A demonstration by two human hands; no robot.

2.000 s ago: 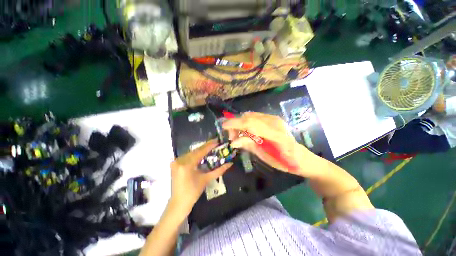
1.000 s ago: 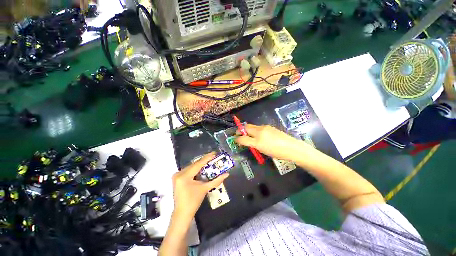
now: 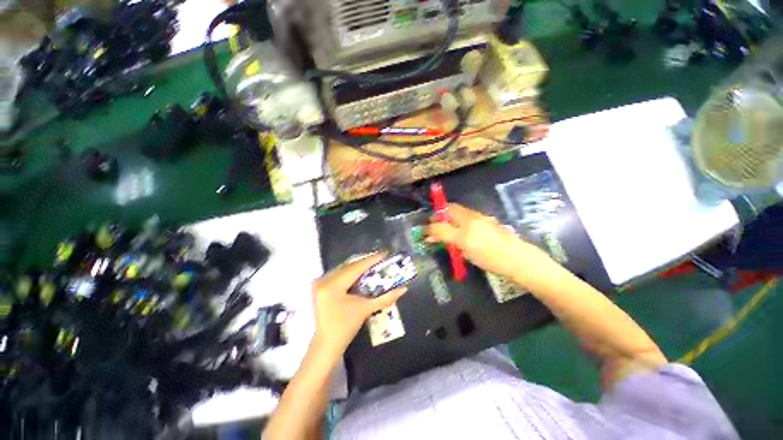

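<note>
The adapter circuit board (image 3: 386, 275) is in my left hand (image 3: 340, 301), held between thumb and fingers over the left part of the black test panel (image 3: 395, 361). My right hand (image 3: 470, 237) holds a bright-red stick, perhaps a marker pen (image 3: 455, 259), at the small green output test board (image 3: 420, 240). Whether my right fingertips also grip a plug there cannot be told. A cream socket plate (image 3: 387, 326) lies just below my left hand. Another socket plate (image 3: 506, 287) is partly under my right forearm.
A tangled adapter pile (image 3: 129, 318) covers the left. Behind the panel, a speckled shelf (image 3: 369, 172) bears a grey meter (image 3: 395, 99), black leads and a red-and-black pen (image 3: 399, 131). A glass bulb (image 3: 266, 94) stands back left, a fan (image 3: 740, 136) at right. The picture is blurred.
Since the earliest frame, my hands have moved apart; the right went to the green test board and the red stick now stands more upright. Since one second ago, mainly the camera view has shifted.
</note>
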